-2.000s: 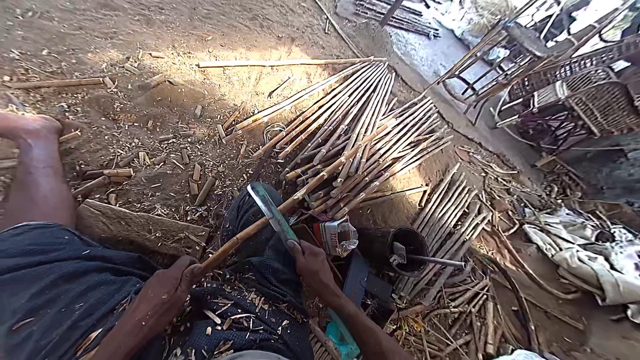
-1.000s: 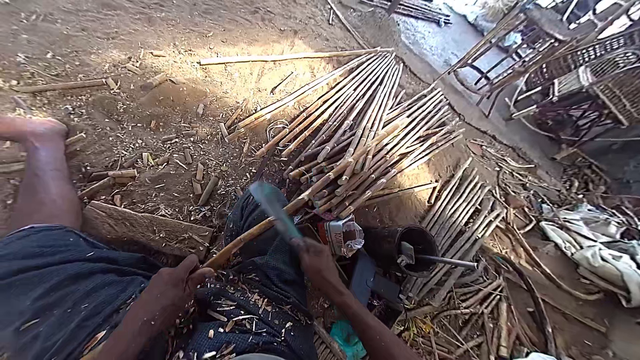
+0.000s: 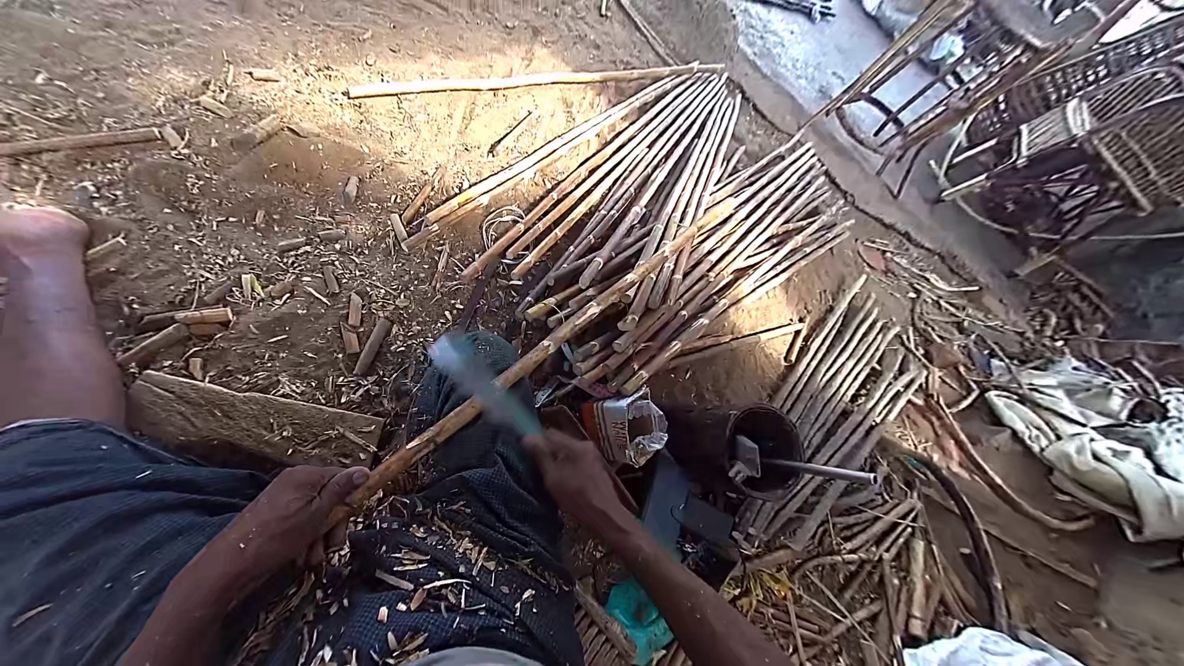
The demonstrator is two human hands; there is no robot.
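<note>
My left hand (image 3: 301,513) grips the near end of a long cane pole (image 3: 564,328), which slants up and right across my lap toward a pile of poles. In my right hand (image 3: 573,472) is a long-bladed knife (image 3: 486,384); its blade is blurred and lies across the pole, and whether it touches cannot be told. The handle is hidden in my fist. Wood shavings (image 3: 453,573) are scattered over the dark cloth (image 3: 139,555) on my lap. Beyond the knife, many peeled cane poles (image 3: 647,194) lie fanned out on the ground.
A dark cylindrical container (image 3: 763,435) with a metal-handled hammer (image 3: 814,470) stands to the right, beside an opened printed packet (image 3: 624,425). A wooden board (image 3: 250,416) lies left of my knee. More sticks (image 3: 832,407), whitish cloth (image 3: 1091,444) and woven cane furniture (image 3: 1091,139) are at the right.
The knife blade has shifted and tilted relative to the pole, and it is blurred now. My left hand stays closed around the pole's near end.
</note>
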